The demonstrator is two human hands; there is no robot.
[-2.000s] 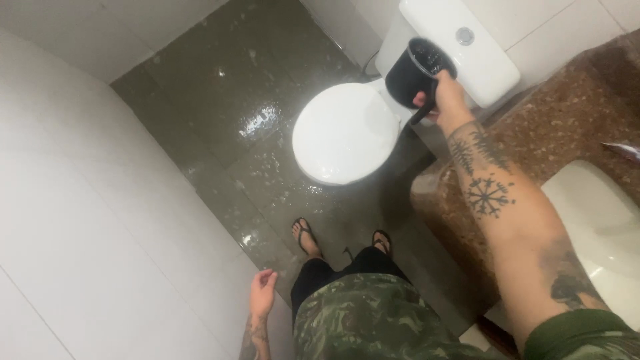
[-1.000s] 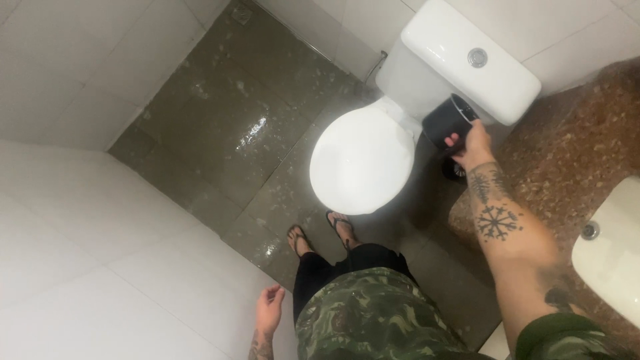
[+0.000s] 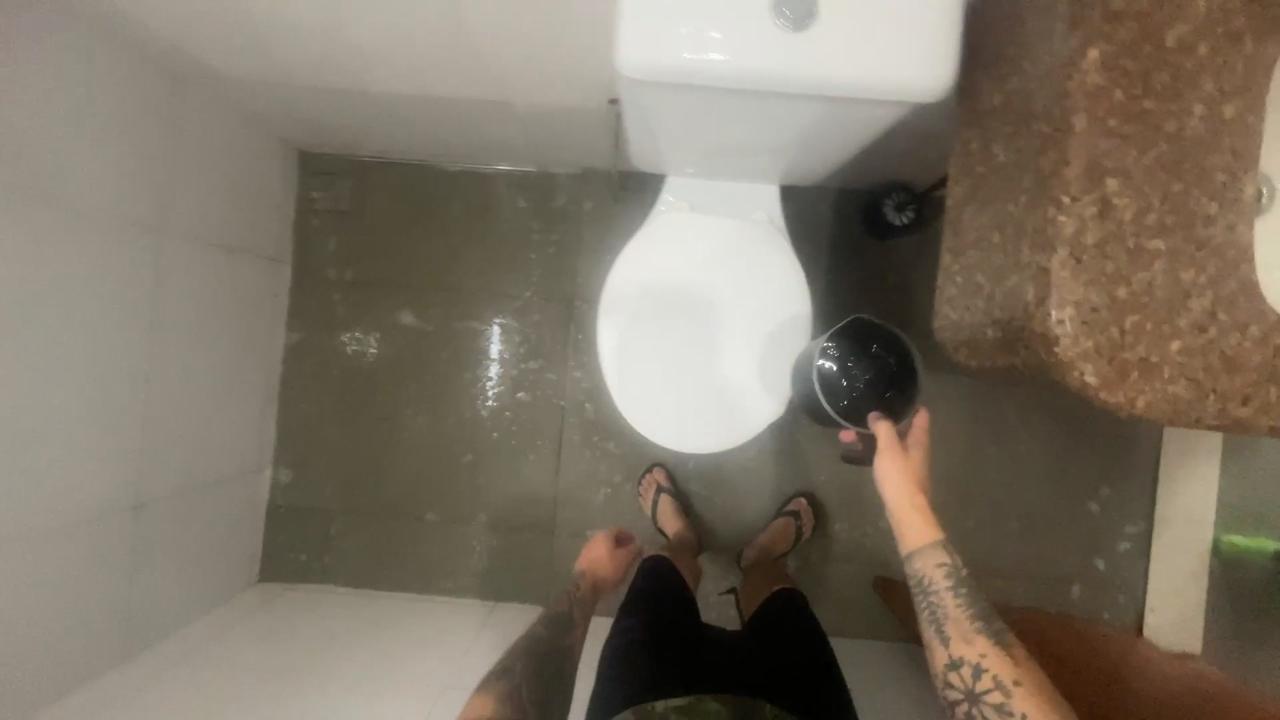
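My right hand (image 3: 897, 450) grips a black container (image 3: 868, 372) by its near side, just right of the toilet's closed white lid (image 3: 703, 335). Liquid with glints on it shows inside the container, whose rim is translucent. My left hand (image 3: 608, 558) hangs near my left leg, with its fingers curled and nothing seen in them. Whether those fingers are fully closed is not clear.
Behind the lid stands the white cistern (image 3: 790, 50). A black round object, perhaps a toilet brush holder (image 3: 897, 210), sits by the wall. A brown stone counter (image 3: 1160, 250) juts in at right. The tiled floor (image 3: 430, 400) looks wet.
My right hand has brought the black container from beside the cistern to beside the lid's front part, nearer to me. The view has turned strongly.
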